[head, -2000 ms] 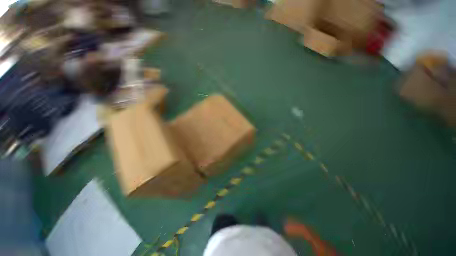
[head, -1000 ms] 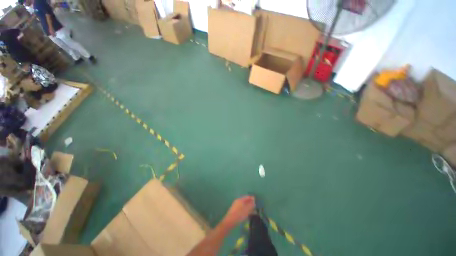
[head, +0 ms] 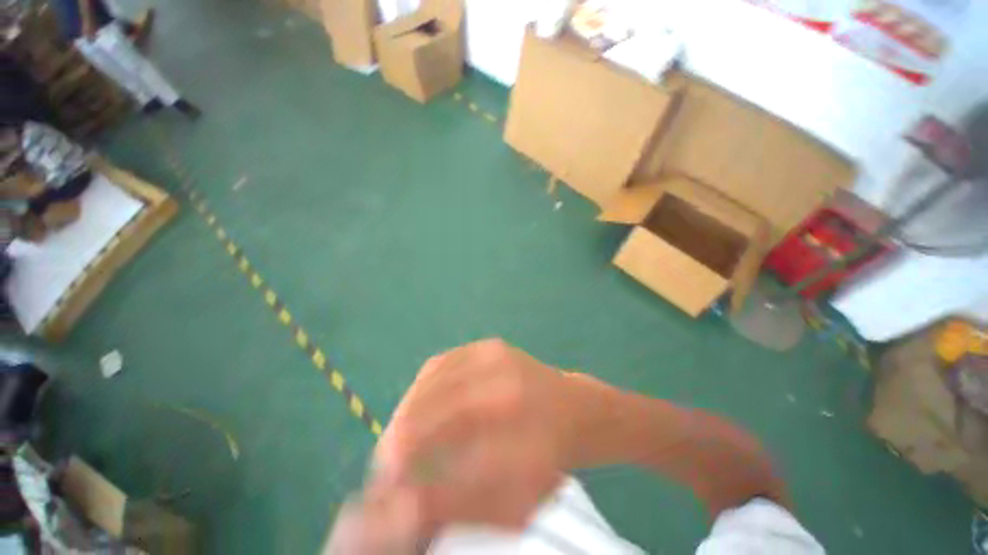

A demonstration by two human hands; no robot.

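My right hand (head: pixel 466 407) is in the lower middle, on a bare forearm that comes from a white sleeve at the lower right. It is bent inward across my body and blurred. More blurred skin below it, at the bottom edge, looks like my left hand (head: pixel 379 523), close to or touching the right one and partly cut off. No held object shows, and the fingers are too blurred to tell their shape.
An open carton (head: pixel 685 252) stands on the green floor before large cardboard sheets (head: pixel 585 114). Right of it are a red box (head: pixel 829 247) and a fan base (head: pixel 767 317). A white-topped pallet (head: pixel 76 255) lies left. A person's legs (head: pixel 130 71) show upper left.
The view has swung, and the brown cartons close in front have left the picture. The single reaching arm is replaced by my right forearm bent across, with the hands close together.
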